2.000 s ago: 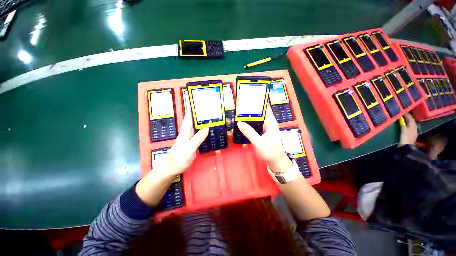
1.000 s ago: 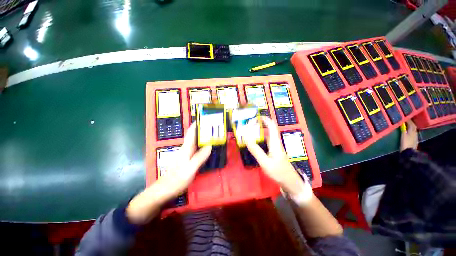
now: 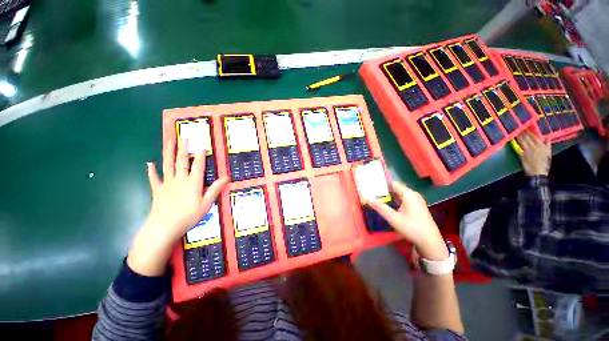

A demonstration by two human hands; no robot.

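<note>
The red phone tray (image 3: 280,176) lies in front of me with black keypad phones in two rows, their screens lit mostly white. My left hand (image 3: 179,196) is spread, fingers apart, over the upper-left phone (image 3: 193,133) and the top of the lower-left phone (image 3: 204,250). My right hand (image 3: 409,218) holds the lower-right phone (image 3: 371,183) by its sides, at its slot; I cannot tell whether it is fully seated. The recess (image 3: 332,208) beside that phone is empty.
A phone with a dark screen (image 3: 246,65) lies on the white line. A yellow pen-like stick (image 3: 324,82) lies beside it. Red trays (image 3: 434,163) of dark-screened phones stand at the right. Another person's hand (image 3: 534,154) touches them, holding something yellow.
The two phones I held over the tray have parted. My left hand has let go and moved left; my right hand has moved right to the lower-right slot. Two phones now show in the lower middle.
</note>
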